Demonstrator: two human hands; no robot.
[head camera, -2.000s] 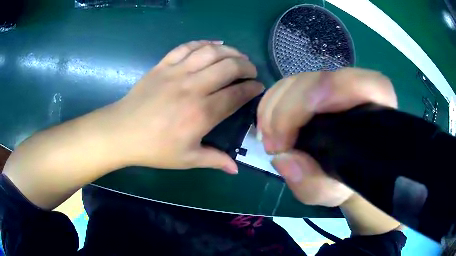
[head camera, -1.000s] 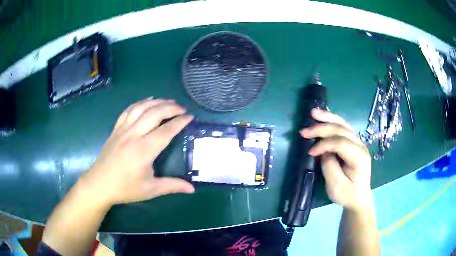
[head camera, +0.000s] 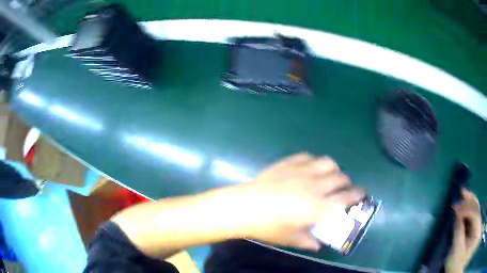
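Note:
A display unit (head camera: 342, 230) with a silver-white back lies on the green bench at the lower right. My left hand (head camera: 301, 200) is over its left part, with fingers along its far edge and the thumb at the near side, gripping it. The black electric screwdriver (head camera: 444, 218) lies at the far right. My right hand (head camera: 468, 229) is at its right side, blurred and partly cut off, with fingers against the screwdriver. The round dark screw tray (head camera: 408, 129) stands beyond them. The frame is blurred, so screws cannot be made out singly.
A separate display unit (head camera: 264, 66) lies near the white line (head camera: 368, 58). A tall black stack of display units (head camera: 120, 40) stands at the far left. Brown cardboard boxes (head camera: 99, 213) with red contents are on the floor at lower left. A dark sleeved arm shows at the left edge.
The view has swung left, bringing the stack and boxes in and moving the bench things rightward. My left hand has closed on the display unit. My right hand remains at the screwdriver.

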